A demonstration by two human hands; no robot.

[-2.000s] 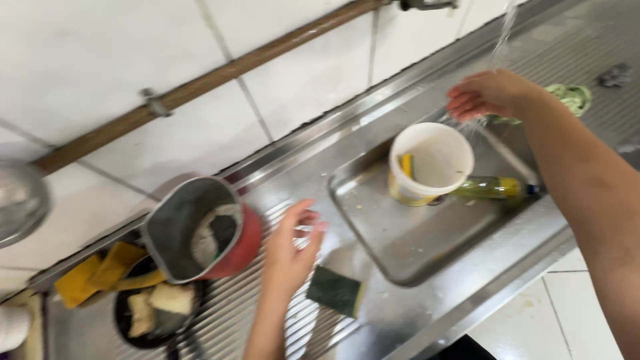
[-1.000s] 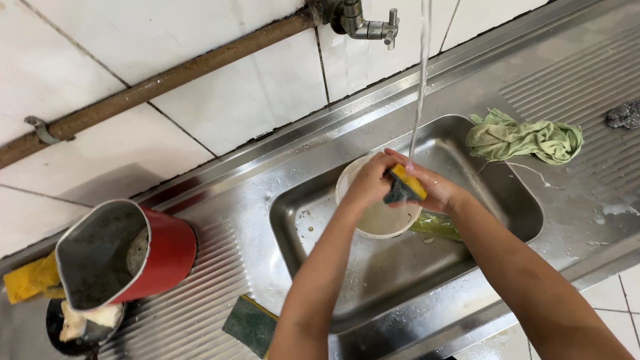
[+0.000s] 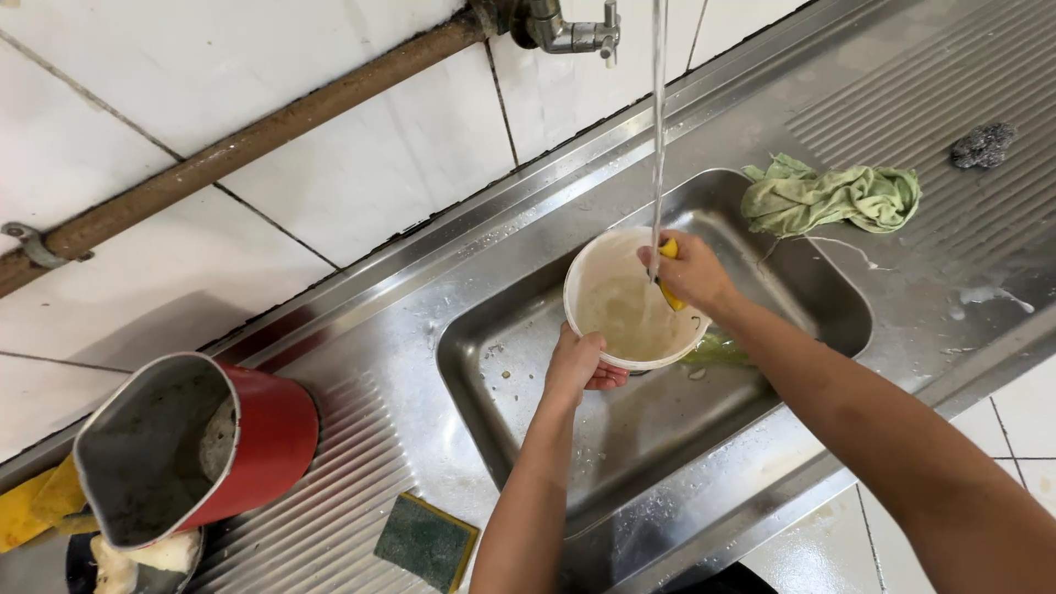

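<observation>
A white plastic tub (image 3: 635, 326) with cloudy water in it is over the steel sink basin (image 3: 511, 412). My left hand (image 3: 582, 363) grips its near left rim, fingers under the side. In my right hand (image 3: 689, 276) is a yellow sponge (image 3: 671, 285), held at the tub's right inner wall. A stream of water (image 3: 658, 140) falls into the tub beside that hand. Behind the tub, partly hidden by my right forearm, lies a green bottle (image 3: 718, 350) in the basin.
A red metal pot (image 3: 272, 437) stands on the left drainboard, with yellow cloths (image 3: 37, 507) and a dark pan (image 3: 82, 561) beside it. A green scouring sponge (image 3: 426, 540) lies left of the basin. A green cloth (image 3: 833, 198) and steel wool (image 3: 983, 146) are at right. A tap (image 3: 577, 35) projects above.
My left hand has moved from the sponge to the tub's rim, while my right hand keeps the sponge. A second ago both hands were together at the sponge above the tub.
</observation>
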